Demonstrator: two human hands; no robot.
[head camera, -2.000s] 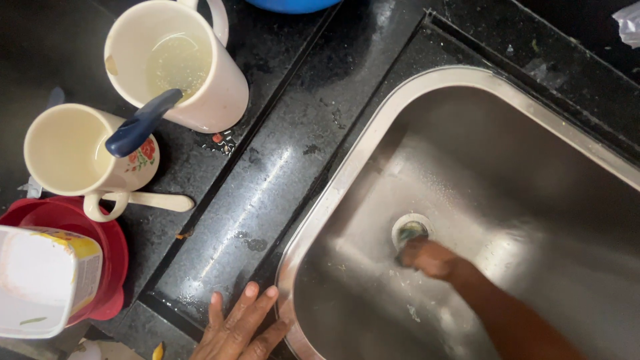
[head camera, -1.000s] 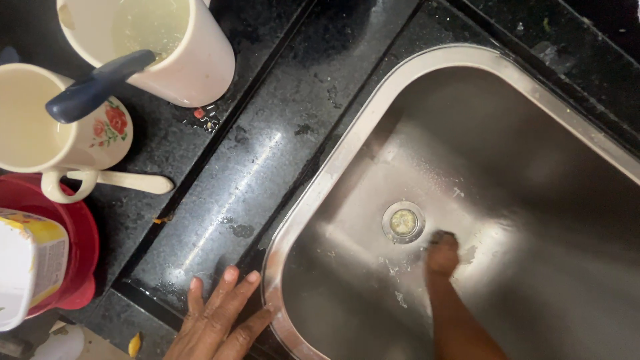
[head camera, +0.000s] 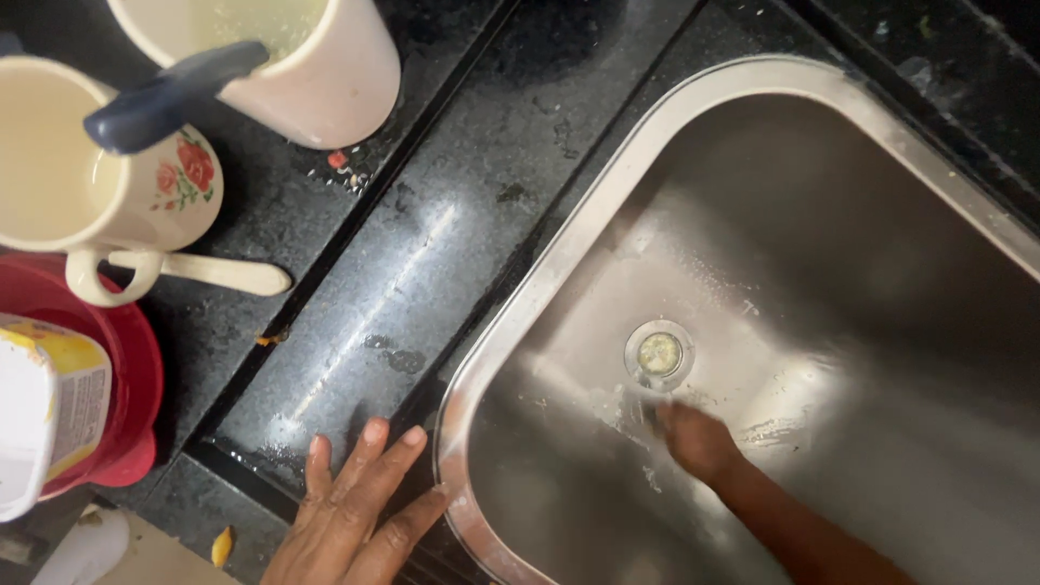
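Note:
My right hand (head camera: 697, 443) is low in the stainless steel sink (head camera: 528, 288), just below the drain (head camera: 660, 354). Its fingers are bunched around a small dark thing, blurred and mostly hidden, that touches the sink floor; I cannot tell what it is. Yellowish bits fill the middle of the drain, and wet smears and specks lie around it. My left hand (head camera: 357, 504) rests with spread fingers on the black stone counter (head camera: 382, 309), one fingertip touching the sink's rim, and holds nothing.
Left of the sink stand a large white mug (head camera: 325, 81), a rose-patterned mug (head camera: 166, 191) and a red bowl (head camera: 142, 390) holding a white and yellow plastic tub (head camera: 81, 406). A dark blue handle (head camera: 171, 97) crosses both mugs. A cream-coloured utensil handle (head camera: 227, 274) lies nearby.
My right hand was over the drain, moved off to its right side, and is now just below it. The drain's yellowish middle has come into sight. My left hand stays by the rim.

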